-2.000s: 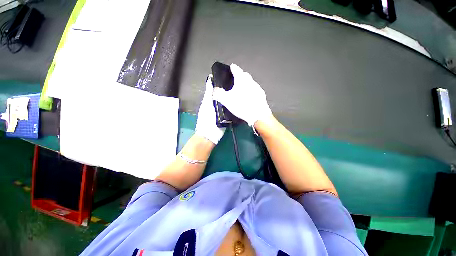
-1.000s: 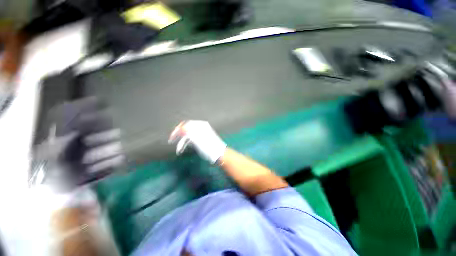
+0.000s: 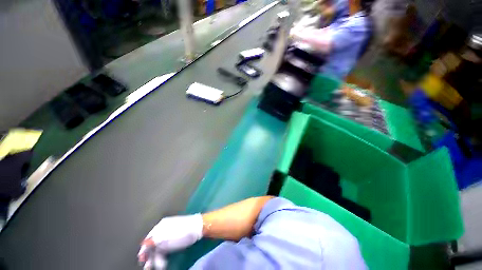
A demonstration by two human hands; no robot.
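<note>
My right hand (image 3: pixel 173 234), in a white glove with bare-looking fingertips, is over the belt's near edge at the bottom. Its fingers are loosely bent and somewhat blurred, and nothing shows in it. My left hand is out of the picture. A silver-white adapter unit (image 3: pixel 205 92) with a thin black cord lies on the dark grey belt (image 3: pixel 132 169), well beyond my right hand. A second silver-white unit (image 3: pixel 251 53) and a dark shell (image 3: pixel 231 77) lie farther up the belt.
A green bin (image 3: pixel 364 179) with dark contents stands at right, below the belt edge. Stacked black cases (image 3: pixel 280 97) stand by the ledge. Another person (image 3: pixel 343 39) works beyond them. Dark shells (image 3: pixel 84 97) and yellow paper (image 3: pixel 20 141) lie across the belt at left.
The view has swung right, towards the bin and the other person. My left hand has left the picture. My right hand has let go of the black adapter it was holding earlier.
</note>
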